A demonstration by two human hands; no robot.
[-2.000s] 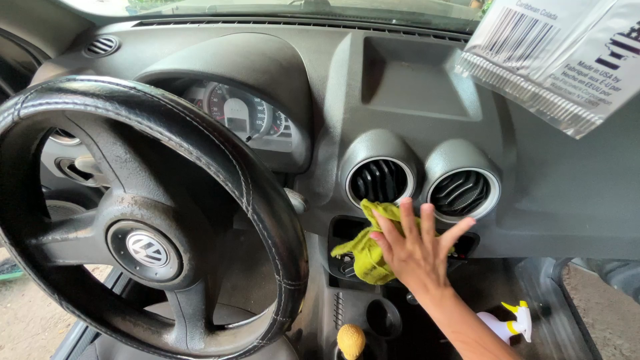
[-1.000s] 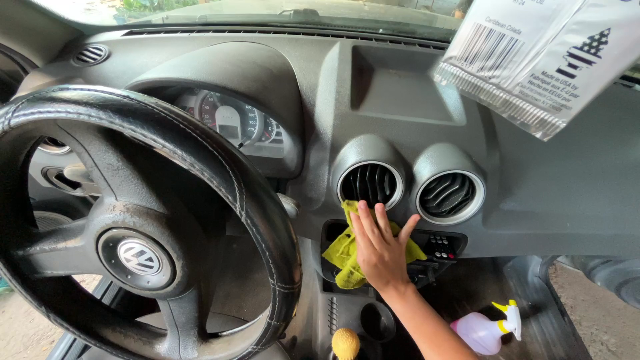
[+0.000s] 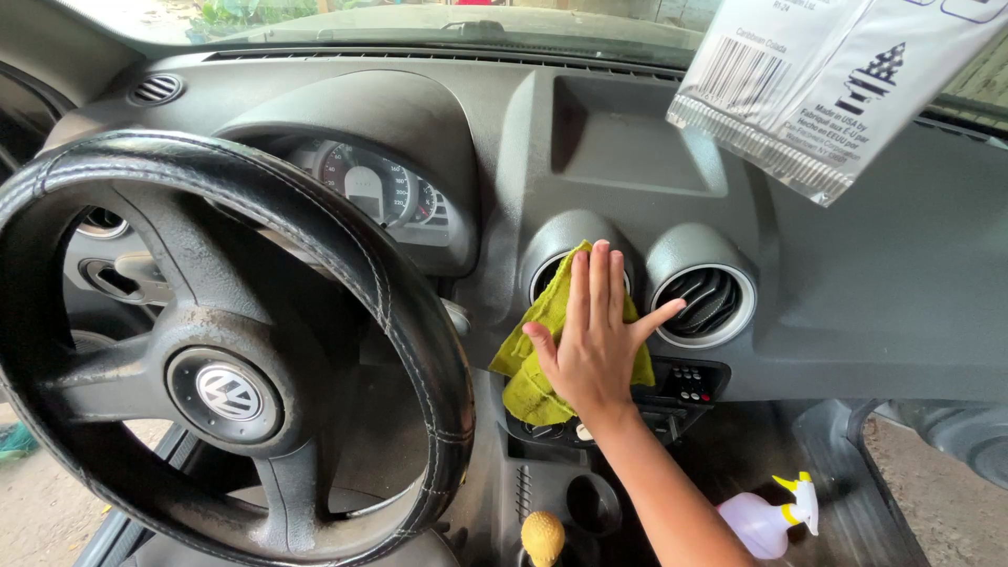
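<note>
My right hand point(image 3: 594, 339) lies flat, fingers spread, on a yellow-green cloth point(image 3: 535, 390). Under the fingers, the cloth covers much of the left round air vent point(image 3: 543, 277) in the middle of the dashboard point(image 3: 504, 181). The right round air vent point(image 3: 703, 305) is beside my little finger or thumb; which one I cannot tell. Below the hand, the cloth hangs over part of the radio and control panel point(image 3: 689, 382). My left hand is out of view.
The steering wheel point(image 3: 409, 315) fills the left side. A yellow knob point(image 3: 543, 535) and a cup holder point(image 3: 593, 504) are at the bottom. A spray bottle point(image 3: 756, 524) lies lower right. A silvery packet point(image 3: 787, 87) hangs at the upper right.
My right hand has moved up with the cloth, from the panel below the vents onto the left round vent. More of the cloth is now spread over that vent.
</note>
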